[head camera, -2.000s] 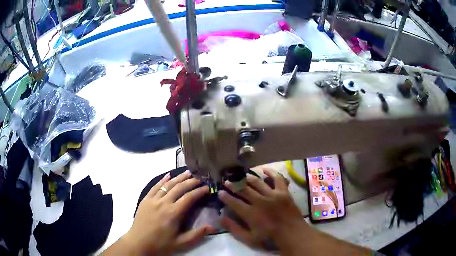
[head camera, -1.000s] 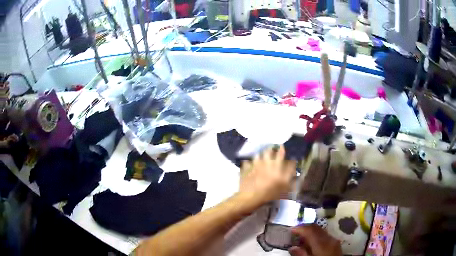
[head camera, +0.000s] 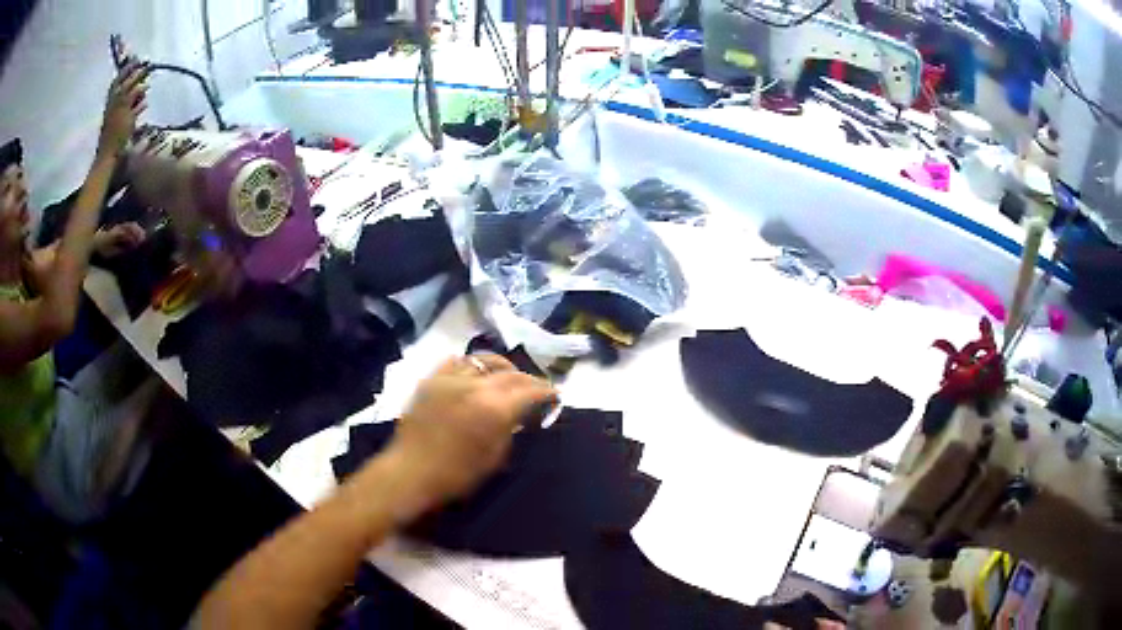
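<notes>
My left hand (head camera: 468, 425) is blurred, with its fingers bent together over the stepped stack of black curved cloth pieces (head camera: 541, 492); whether it pinches anything is unclear. Another black curved piece (head camera: 652, 591) runs from the stack to the bottom edge. My right hand is cut off there; at most a sliver of skin shows at that piece's right end. A black curved piece with a faint label (head camera: 775, 404) lies flat behind the needle area. The cream sewing machine head (head camera: 941, 474) is at right, with its shiny needle plate (head camera: 831, 554) bare.
A clear plastic bag (head camera: 572, 240) lies behind the stack, with dark labels with yellow marks (head camera: 597, 322) by it. Black cloth heap (head camera: 271, 357) and purple machine (head camera: 252, 203) are at left. A person's arm (head camera: 80, 234) shows far left. Phone (head camera: 1019, 603) and yellow loop (head camera: 988, 585) are lower right.
The view has swung left. My left hand has moved from the labelled piece behind the needle to the stack at left. My right hand has left the needle plate and is nearly out of view.
</notes>
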